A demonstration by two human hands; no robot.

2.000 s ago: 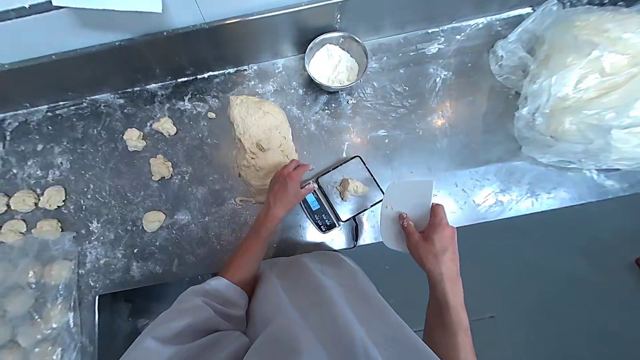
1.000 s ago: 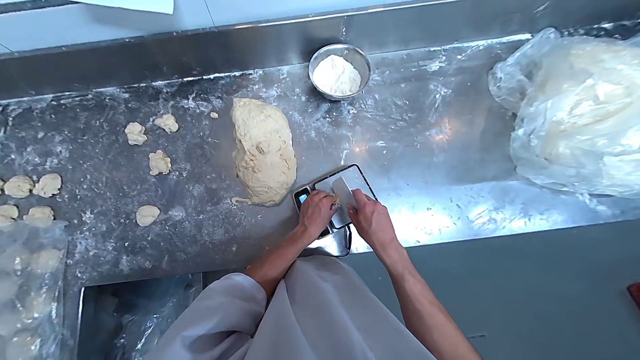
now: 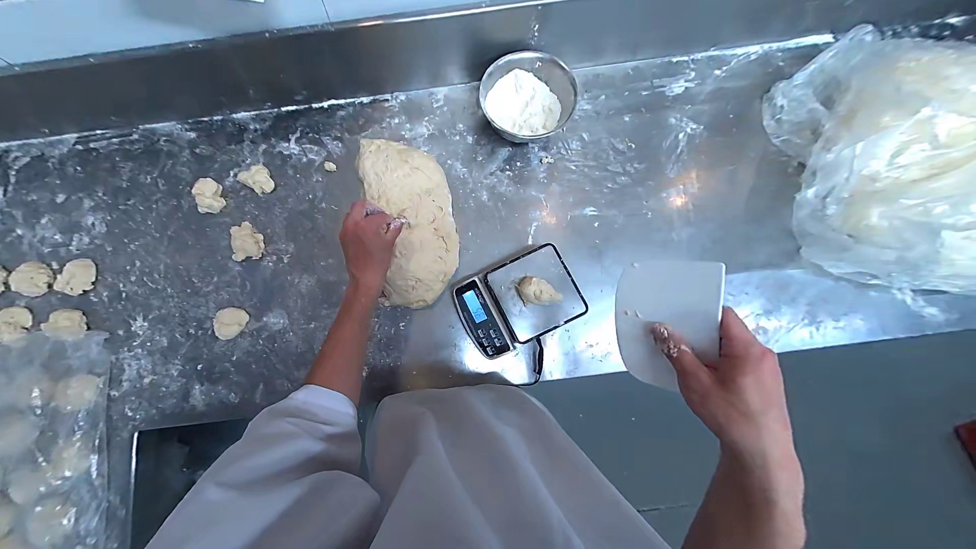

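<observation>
A large slab of dough [image 3: 418, 221] lies on the floured steel worktop. My left hand [image 3: 371, 240] rests at its left side with the fingertips on the dough; whether they pinch any is unclear. To the right of the slab, a small dough lump [image 3: 537, 290] sits on the square plate of a digital scale [image 3: 483, 319], whose display is lit. My right hand [image 3: 717, 374] grips a white plastic dough scraper [image 3: 671, 313], held flat right of the scale near the worktop's front edge.
Several dough pieces [image 3: 247, 242] lie at left, with more under clear plastic sheeting [image 3: 57, 450]. A metal bowl of flour [image 3: 524, 101] stands by the back wall. A large plastic bag [image 3: 892, 168] with pale contents fills the right. A dark recess [image 3: 183, 465] is at front left.
Both hands were together over the scale one second ago. My left hand has moved left onto the dough slab, and my right hand has moved right with the scraper, uncovering the lump on the scale.
</observation>
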